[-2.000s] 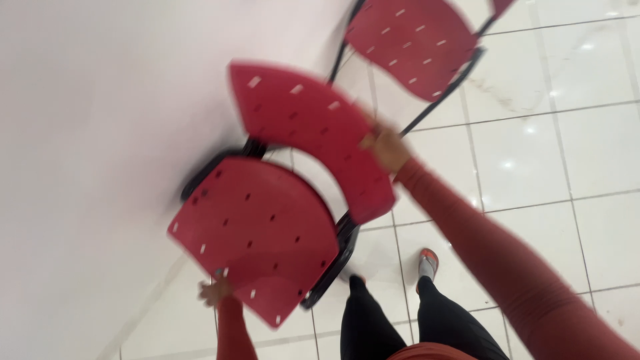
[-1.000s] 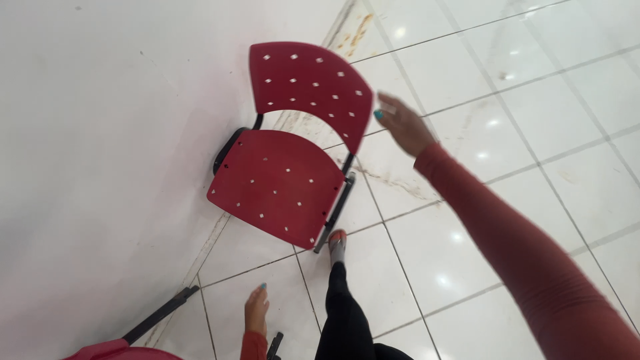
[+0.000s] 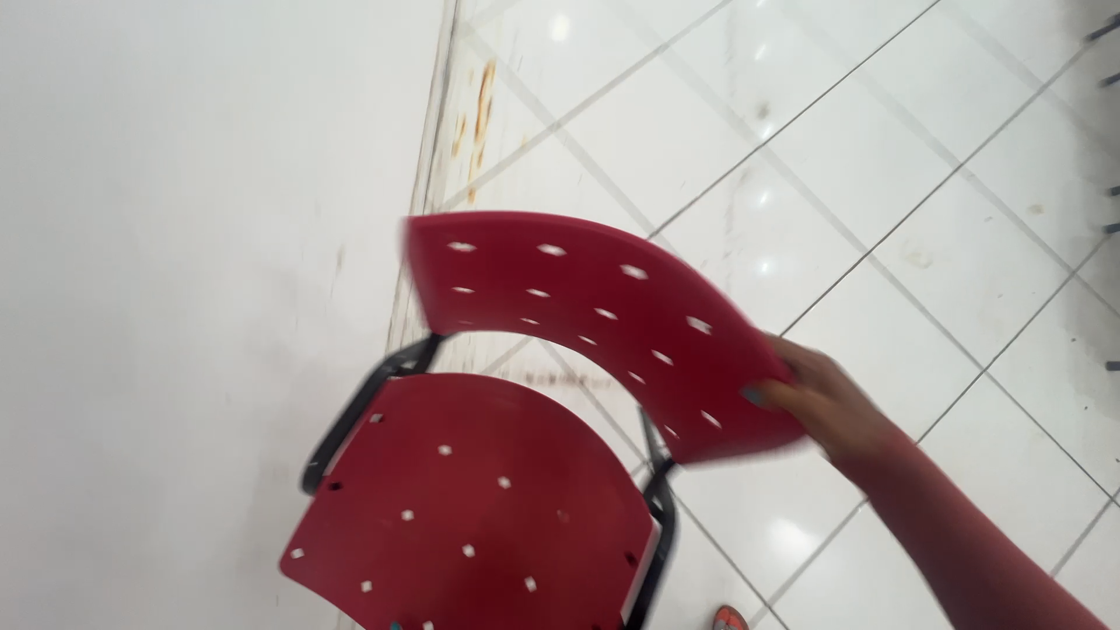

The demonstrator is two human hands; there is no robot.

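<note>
A red plastic chair with a black metal frame stands beside the wall, its perforated backrest [image 3: 577, 306] at the centre and its perforated seat [image 3: 490, 499] below. My right hand [image 3: 818, 398] grips the right end of the backrest, thumb on the front face and fingers behind. Of my left hand only a small bit of a blue-green nail [image 3: 395, 626] shows at the bottom edge, at the front of the seat; the rest is out of frame.
A white wall [image 3: 192, 262] fills the left side, close to the chair. Shiny white floor tiles [image 3: 875, 175] with brownish stains run along it. Dark metal legs [image 3: 1111, 192] show at the right edge. My shoe [image 3: 729, 618] is at the bottom.
My right hand, apart from this chair's backrest one second ago, now grips its right end. The red chair seen at the lower left then is out of view.
</note>
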